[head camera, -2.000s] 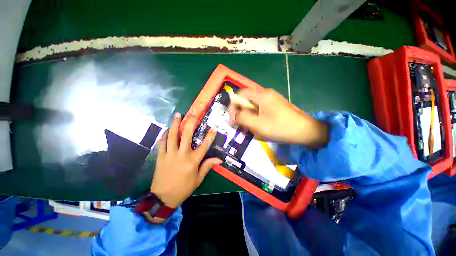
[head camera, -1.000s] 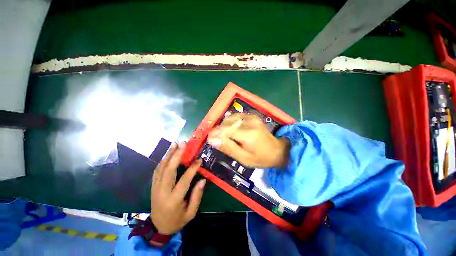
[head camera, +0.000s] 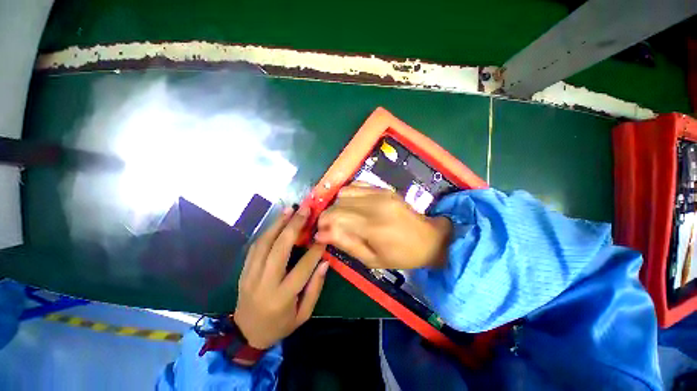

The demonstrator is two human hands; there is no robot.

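Observation:
The open tablet unit (head camera: 413, 169) lies tilted in its red-orange foam tray (head camera: 349, 159) in front of me. My right hand (head camera: 382, 229) is over the tablet's left part, fingers curled down at the tray's left side; its fingertips and anything in them are hidden. My left hand (head camera: 277, 279) rests at the tray's lower left edge, fingers slightly apart, fingertips near the right hand's; I cannot tell if it grips anything. A yellow tab (head camera: 389, 150) shows at the tablet's upper corner. Black adhesive sheets (head camera: 200, 229) lie left of the tray.
Strong glare covers the bench (head camera: 92, 275) at left. A chipped white rail (head camera: 306, 64) runs along the back, with a grey post (head camera: 581, 50) at upper right. More foam trays (head camera: 640, 198) with a tablet stand at far right. A dark red band (head camera: 246, 353) is on my left wrist.
My right hand has moved left and down across the tablet toward my left hand's fingertips. The pale tool seen in it earlier is no longer visible. The view has shifted a little.

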